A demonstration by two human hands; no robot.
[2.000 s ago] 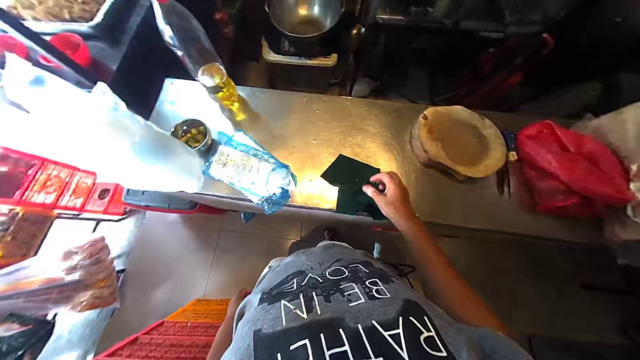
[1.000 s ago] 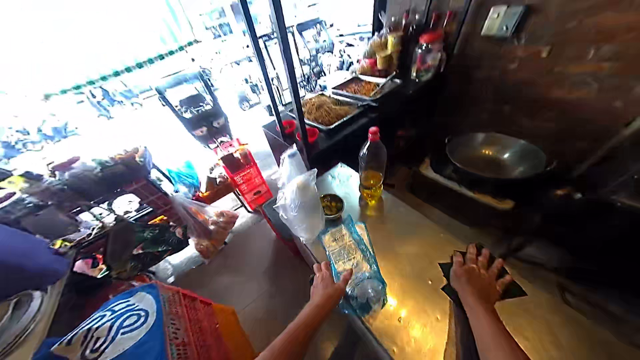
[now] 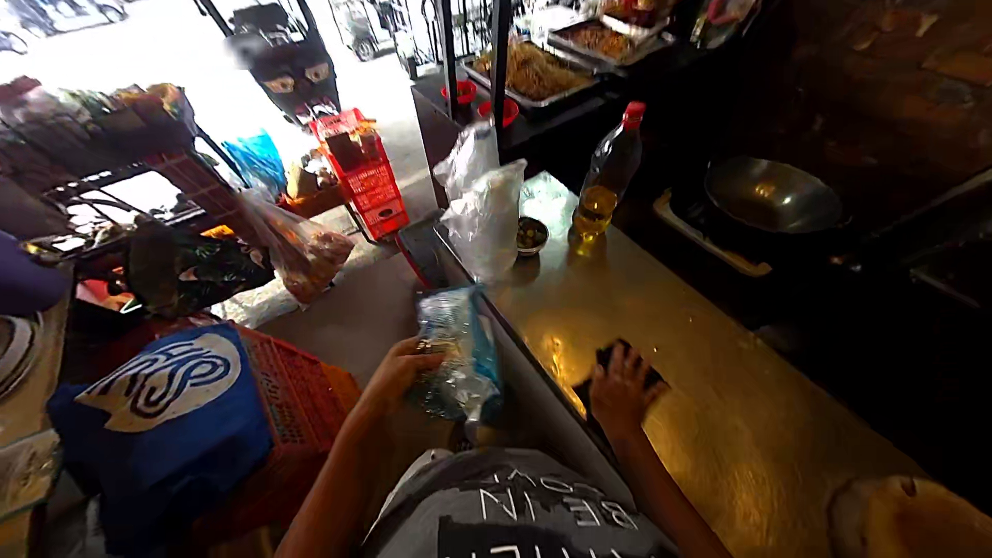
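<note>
My left hand grips a clear and blue plastic package just off the near edge of the metal counter. My right hand presses down, fingers spread, on a dark cloth lying on that counter. Beyond the package, white plastic bags stand at the counter's left end, beside a small metal bowl with greenish pieces. A clear plastic bottle with a red cap and some yellow liquid stands behind the bowl.
A metal wok sits on a stove past the counter's far edge. A round wooden board is at the bottom right. Food trays stand beyond the bottle. Red crates and a blue bag are at the left.
My left hand has taken the plastic package, which lay on the counter, and moved it off the near edge. My right hand stays on the dark cloth. The view has turned left since two seconds ago.
</note>
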